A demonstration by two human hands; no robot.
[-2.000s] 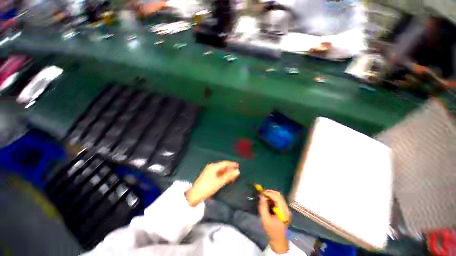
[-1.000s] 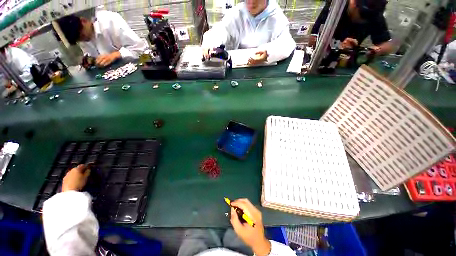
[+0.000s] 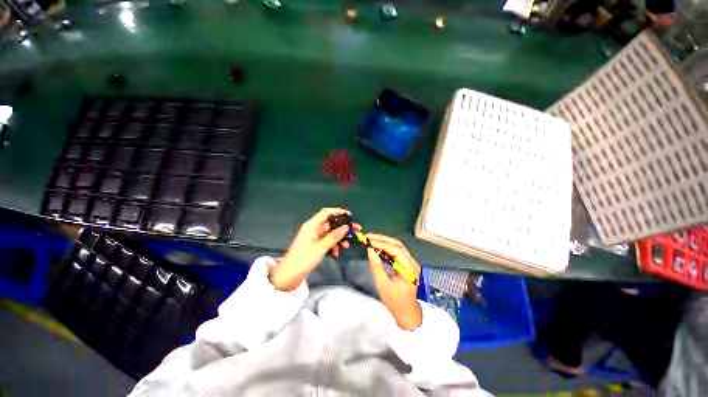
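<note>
My left hand [image 3: 314, 242] holds a small black housing [image 3: 340, 222] in its fingertips, just in front of my body near the bench's front edge. My right hand [image 3: 396, 277] holds a slim yellow-and-black tool [image 3: 393, 264], its tip pointing up and left and meeting the housing. Whether the tip touches or enters the housing is too small to tell. A loose pile of small dark-red parts [image 3: 339, 167] lies on the bench beyond my hands. My fingers partly hide the housing.
A black pocket tray [image 3: 155, 163] lies at left; a second [image 3: 124, 298] hangs below the edge. A blue-lined box [image 3: 393, 126], a slotted-sheet stack [image 3: 501, 182] and a leaning sheet [image 3: 640, 143] stand right. A red tray [image 3: 675, 260] and a blue bin [image 3: 497, 314] are at lower right.
My left hand has moved right from the black tray and now holds a black housing in front of my body. My right hand's tool has come to it. The view has tilted down.
</note>
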